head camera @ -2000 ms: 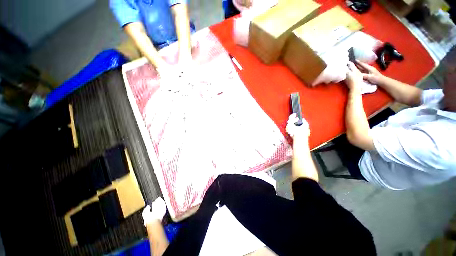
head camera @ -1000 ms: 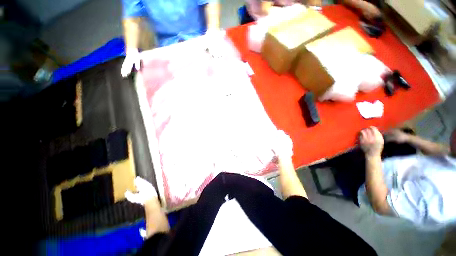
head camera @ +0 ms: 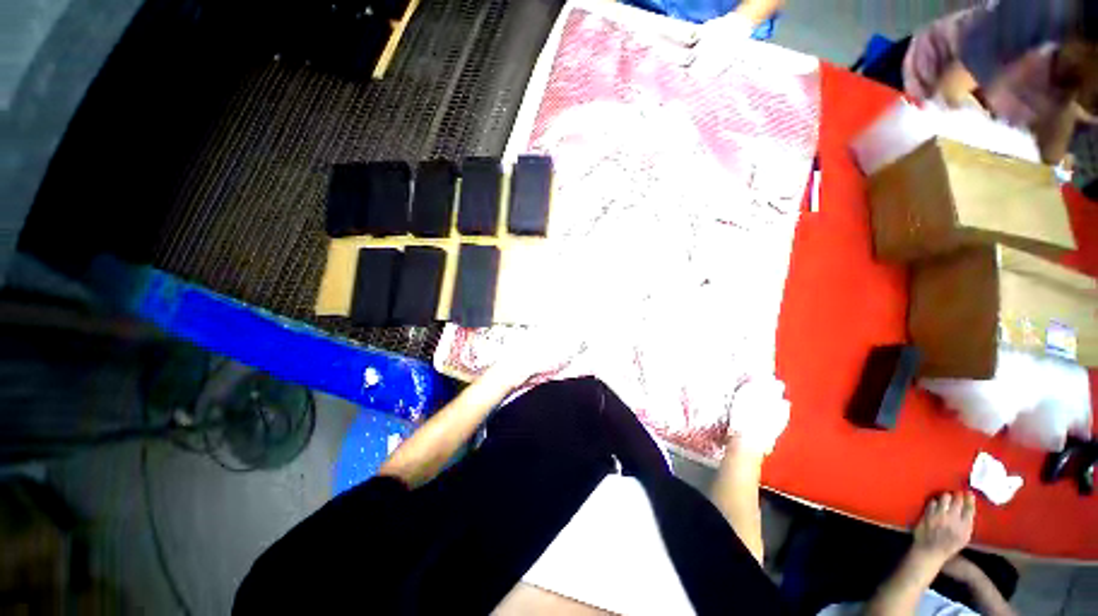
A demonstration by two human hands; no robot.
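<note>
A tan carrier sheet (head camera: 337,274) bears two rows of black rectangular parts (head camera: 476,285). It lies across the mesh conveyor's edge, its right end over the glossy pinkish-white padded surface (head camera: 650,241). My left hand (head camera: 552,356), pale and washed out, is low on the padded surface, just below the sheet's right end; its fingers blend into the glare, and contact with the sheet cannot be told. My right hand (head camera: 759,415), in a white glove, is at the padded surface's lower right edge; its fingers are unclear. One black block (head camera: 884,386) stands apart on the red table (head camera: 831,325).
Cartons (head camera: 951,313) with whitish liner bags (head camera: 1023,397) stand on the right. The mesh conveyor (head camera: 265,229) has a blue-covered edge (head camera: 289,347); a fan (head camera: 259,415) stands beyond it. Coworkers' hands show at top (head camera: 720,39) and lower right (head camera: 945,523).
The view has turned left. The carrier sheet and its parts have moved from the conveyor partly onto the padded surface. The black block left my right hand and lies on the red table.
</note>
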